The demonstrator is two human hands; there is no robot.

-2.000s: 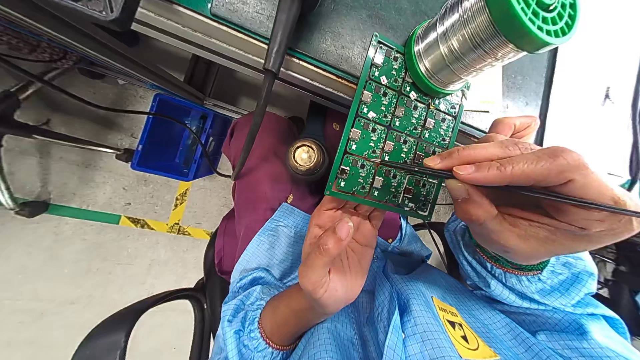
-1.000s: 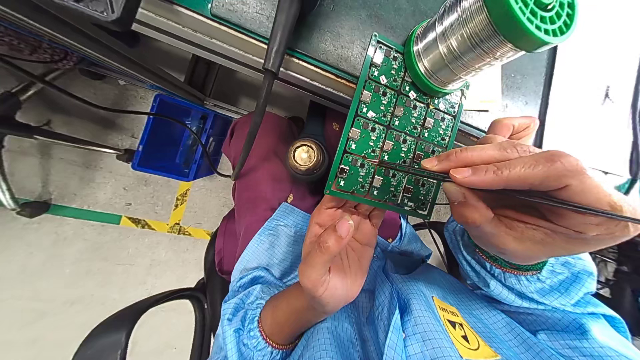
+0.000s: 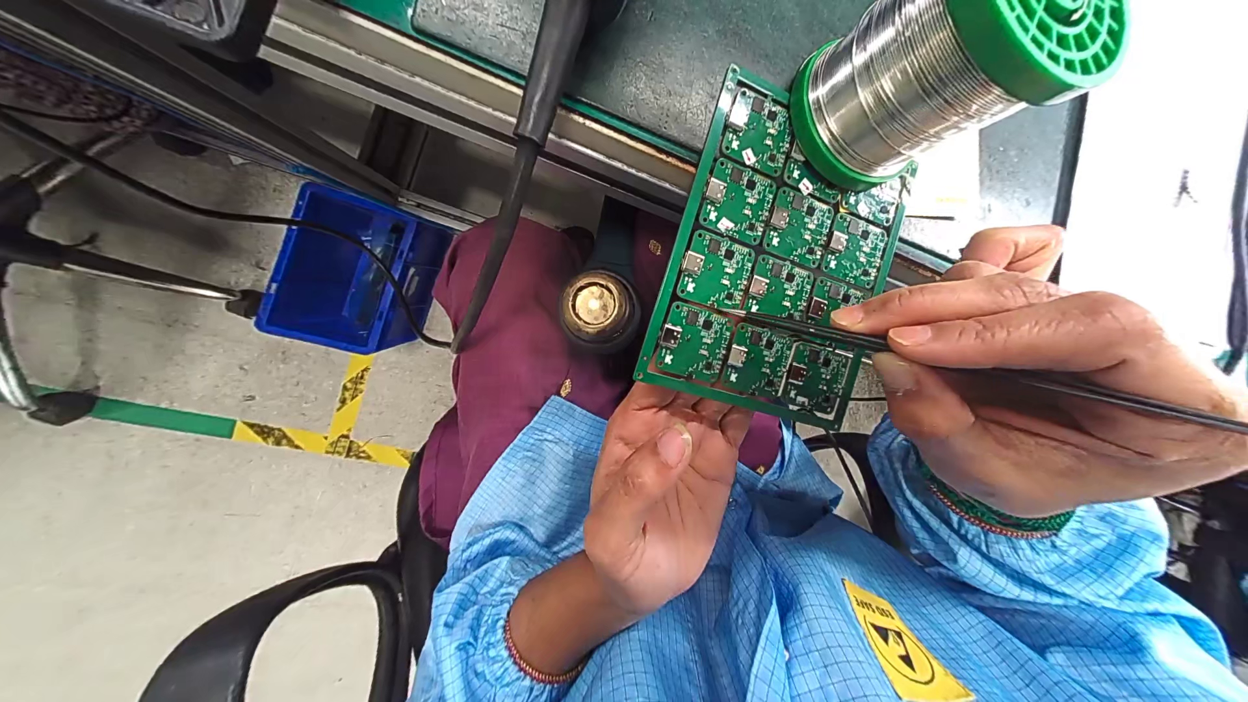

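Observation:
A green panel of several small circuit boards [image 3: 717,258] is tilted above my lap at the bench edge. My left hand [image 3: 668,492] is palm up at the panel's lower edge, its fingertips hidden under the board. Black tweezers [image 3: 985,375] are pinched in my right hand [image 3: 1043,380], between thumb and fingers. Their fine tips lie over the panel, near the border between its lower two rows on the left side. A spool of solder wire [image 3: 907,88] with green flanges overlaps the upper right part of the panel in view.
The bench edge [image 3: 409,88] runs across the top, with a dark green mat [image 3: 653,68] on it. A thick black cable [image 3: 517,175] hangs in front. Below stand a blue plastic bin [image 3: 336,268] and a round metal-topped object [image 3: 598,307]. A black chair armrest [image 3: 263,624] is at lower left.
The tweezers' tips have moved left across the panel, and my right hand has shifted slightly. My left hand and the panel stay where they were.

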